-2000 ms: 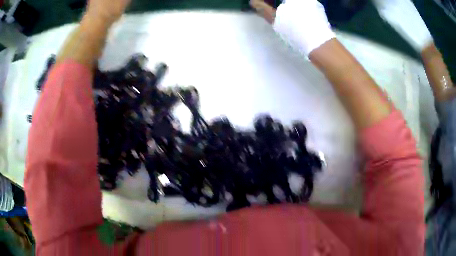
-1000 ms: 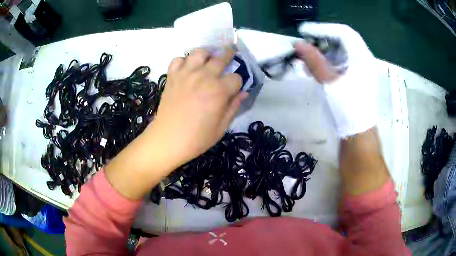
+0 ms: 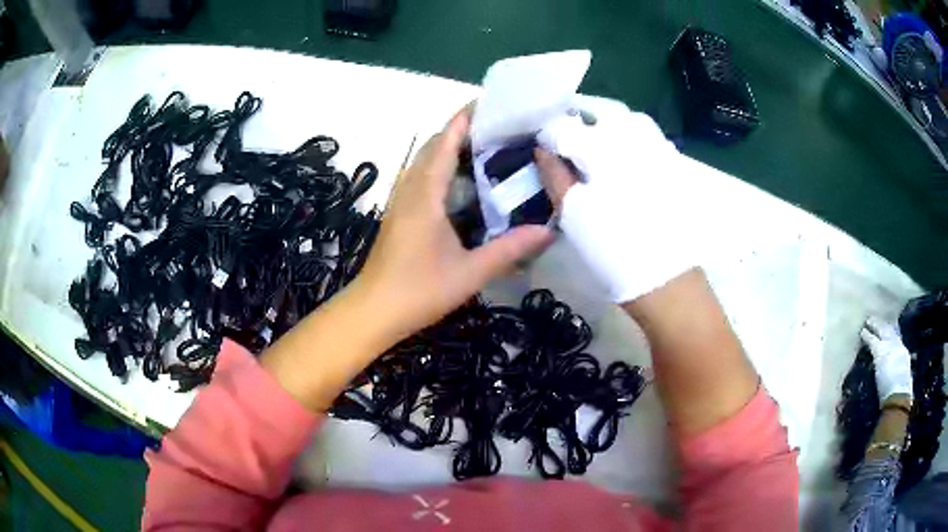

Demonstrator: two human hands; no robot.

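Observation:
My bare left hand (image 3: 431, 234) grips a small open box (image 3: 491, 197) from its left side. The box's pale lid flap (image 3: 528, 91) stands up. Inside the box is a dark item with a white label (image 3: 519, 189). My right hand (image 3: 613, 197), in a white glove with bare fingertips, has its fingers at the box's opening over the dark item. Whether it holds a cable is hidden. Coiled black cables (image 3: 239, 239) lie heaped at the left, and more cables (image 3: 489, 384) lie in front of my body.
The white worktable (image 3: 748, 343) curves beside a green belt (image 3: 582, 36). A black box (image 3: 714, 85) sits on the belt, with other dark boxes farther left. At the right edge, another person's gloved hand (image 3: 887, 358) is by more black cables. A blue fan (image 3: 915, 57) is at the upper right.
My right hand has moved left from beside the box to its opening. The cable seen at my right hand no longer shows. The box appears slightly farther right and lower.

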